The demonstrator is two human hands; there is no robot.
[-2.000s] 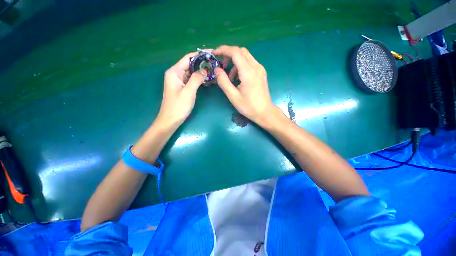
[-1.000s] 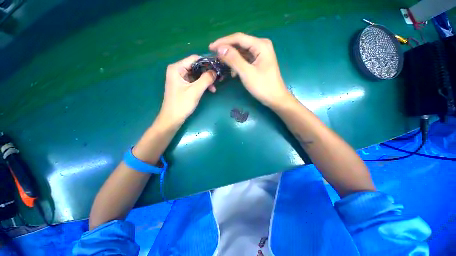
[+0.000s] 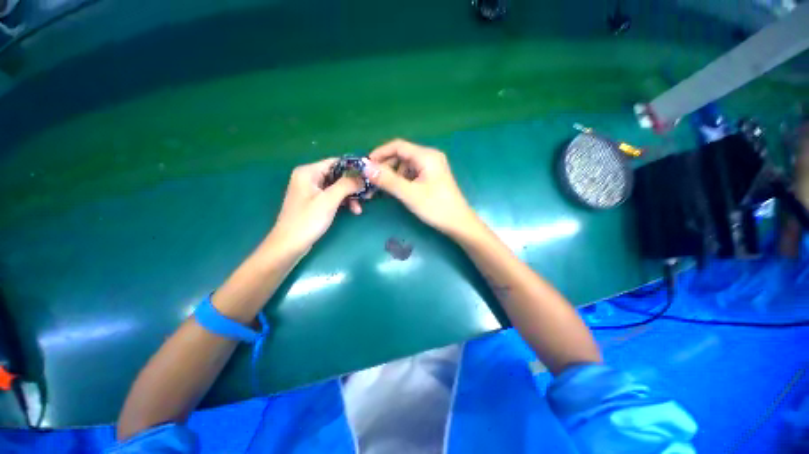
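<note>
A small round black unit (image 3: 349, 167) with silvery bits is held above the green bench, a little left of the picture's middle. My left hand (image 3: 310, 199) grips it from the left, with the thumb over its face. My right hand (image 3: 420, 184) is at its right edge, thumb and forefinger closed together there. Whether the right fingers pinch a tiny part or the rim itself is too small to tell. A blue strap (image 3: 223, 323) is around my left wrist.
Green bench (image 3: 160, 257) with a dark patch (image 3: 398, 248). On the right are a round dish (image 3: 596, 171) of speckled grey material, a thin tool with a yellow part (image 3: 631, 150), a black box (image 3: 679, 208) and a pale bar (image 3: 741, 71). An orange-ended tool (image 3: 7, 379) is cut off at far left.
The view has shifted, so hands and dish sit lower and the dish further left. My right fingers were raised off the unit one second ago and are now at its edge.
</note>
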